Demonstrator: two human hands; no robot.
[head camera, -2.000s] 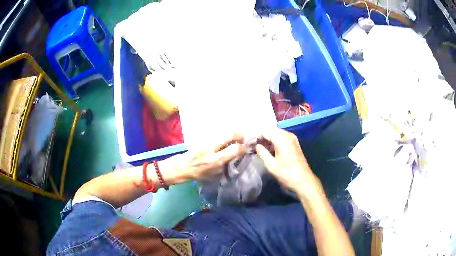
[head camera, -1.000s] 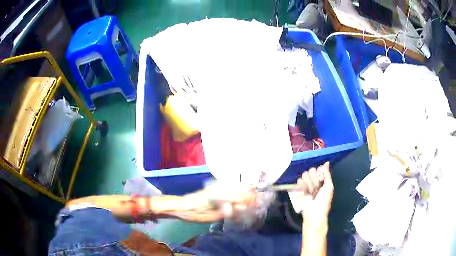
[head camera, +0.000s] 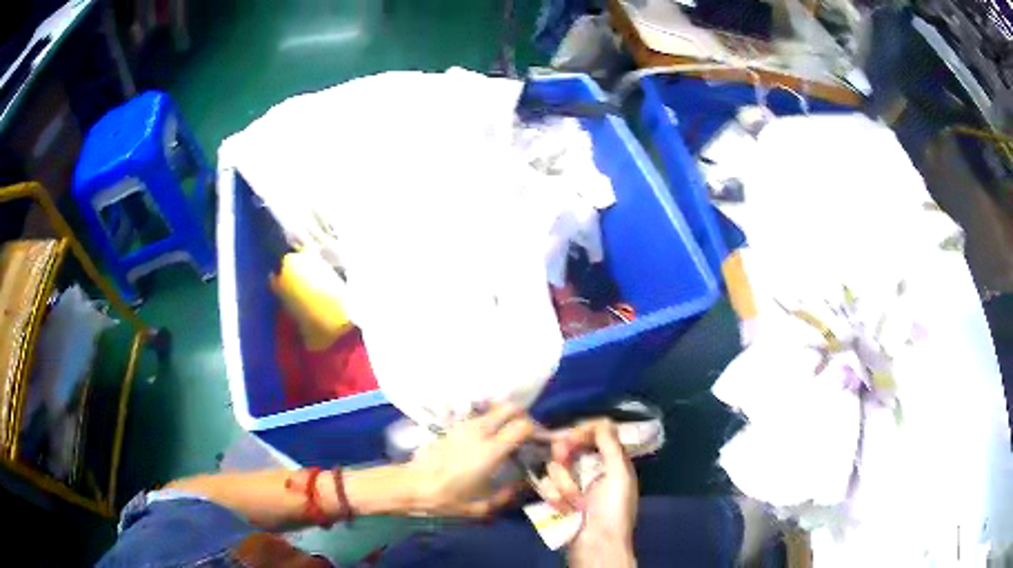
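A large overexposed heap of white garment pieces (head camera: 422, 222) lies over the blue plastic bin (head camera: 622, 344), its near end hanging over the front rim. My left hand (head camera: 472, 460) is closed on the gathered near end of the white cloth. My right hand (head camera: 594, 483) is just right of it, fingers curled on a narrow pale strip. A small pale piece with a yellowish mark (head camera: 552, 521) shows under my right fingers. The exact finger contact is partly blurred.
Inside the bin are yellow cloth (head camera: 311, 297) and red cloth (head camera: 328, 366). A blue stool (head camera: 139, 183) and a yellow-framed trolley (head camera: 122, 427) stand left. Another white pile (head camera: 800, 433) with pale lilac ties lies right. A second blue bin (head camera: 672, 144) stands behind it.
My right hand, raised and pulling the strip out to the right a second ago, is now lower and back beside my left hand. The view has shifted, so the bin appears further left.
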